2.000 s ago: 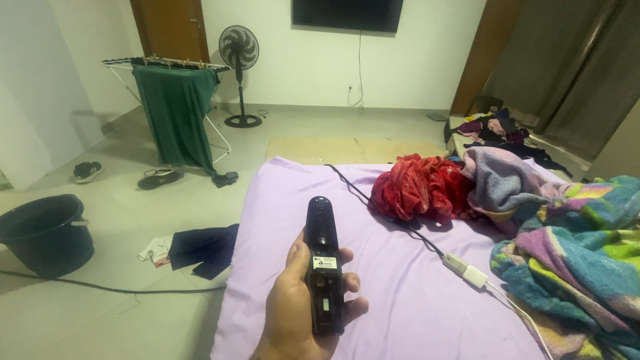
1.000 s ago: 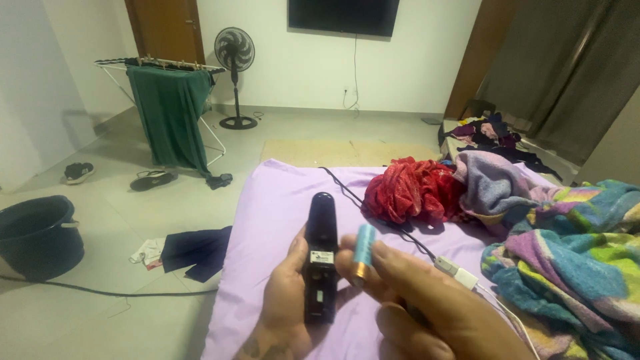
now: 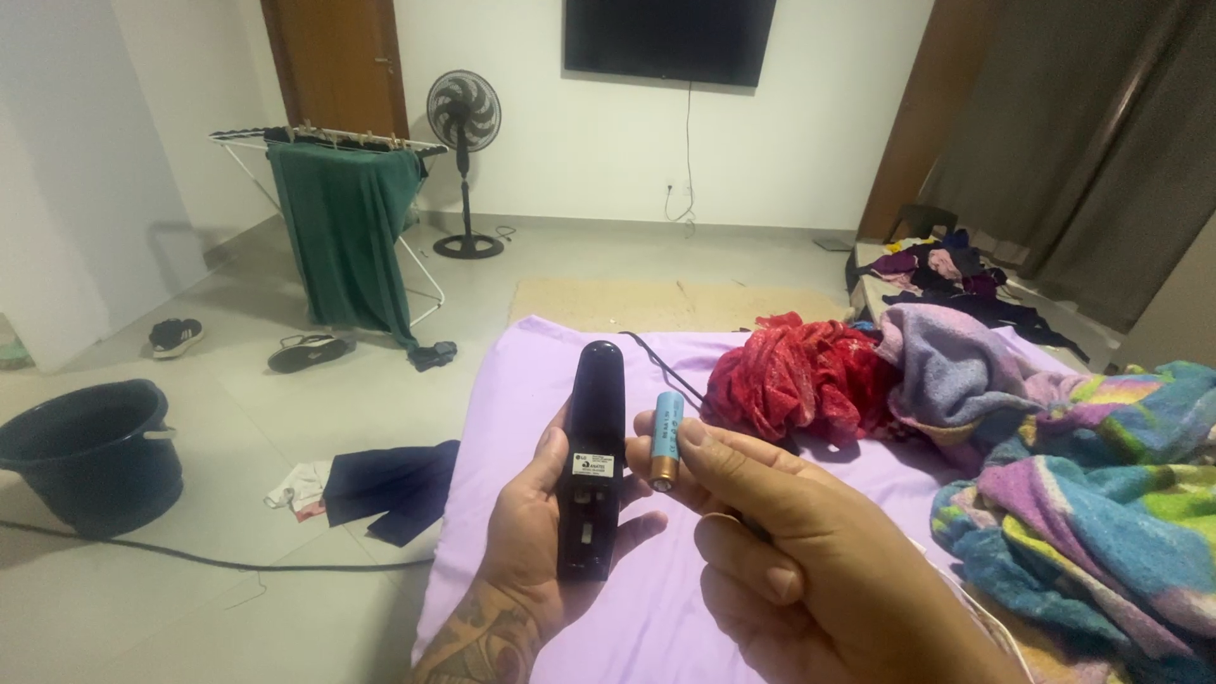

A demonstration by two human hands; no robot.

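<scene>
A black LG remote control (image 3: 597, 399) lies upright in my left hand (image 3: 522, 532), its back toward me, with a white label that bears writing. Near its lower end a recess shows; whether a cover is off cannot be told for certain. Just right of the remote, my right hand (image 3: 798, 532) pinches a blue AA battery (image 3: 669, 432) between thumb and fingers, its copper-coloured end pointing down. The battery and the remote are apart. Both hands are over the lilac sheet (image 3: 513, 380) of a bed.
A red cloth (image 3: 807, 380) and a multicoloured blanket (image 3: 1092, 522) lie bunched on the bed's right side. A black cable (image 3: 665, 366) crosses the sheet. To the left stand a dark bucket (image 3: 95, 465) and a drying rack (image 3: 427, 275); a fan (image 3: 464, 161) stands behind.
My right hand, out of view two seconds ago, came in from the right with the battery. Since one second ago the battery has tilted, and more of its side shows. My left hand still holds the remote.
</scene>
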